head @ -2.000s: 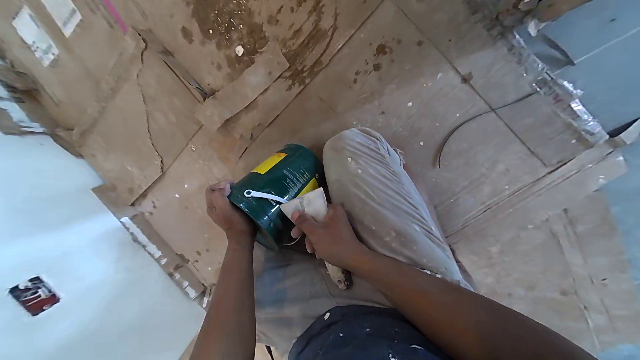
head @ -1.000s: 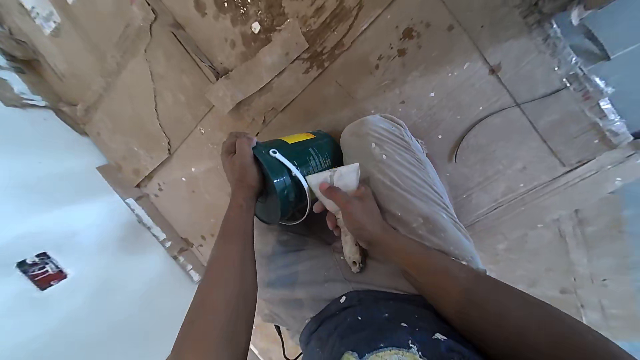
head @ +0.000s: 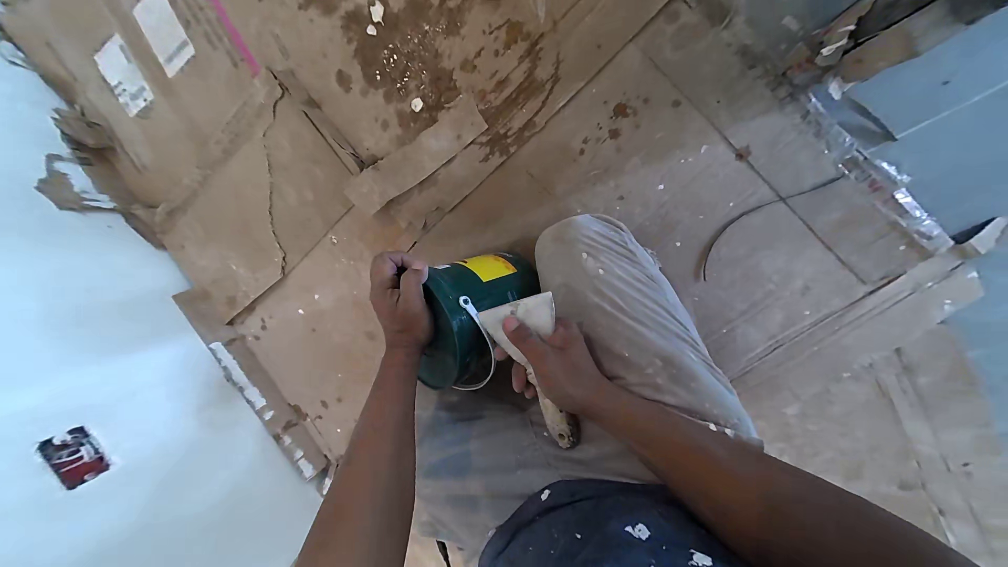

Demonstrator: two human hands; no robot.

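Note:
A dark green bucket [head: 472,315] with a yellow label lies tilted on its side against my bent knee. My left hand [head: 400,299] grips its rim end at the left. In my right hand [head: 555,358] is a putty knife [head: 531,315], its wide blade coated with whitish compound and pointing up and left over the bucket's side. The handle's worn end sticks out below my fist. The bucket's white bail handle [head: 482,339] hangs beside the blade. What the bucket holds is hidden.
Brown floor-protection paper [head: 331,260] with torn seams, wet stains and white crumbs covers the floor. A pale wall with an electrical box [head: 75,457] stands at left. A thin curved wire [head: 728,220] lies right of my knee [head: 614,268].
Since two seconds ago the bucket has tipped further onto its side. My left hand stays at its rim end, and the putty knife remains in my right hand beside it.

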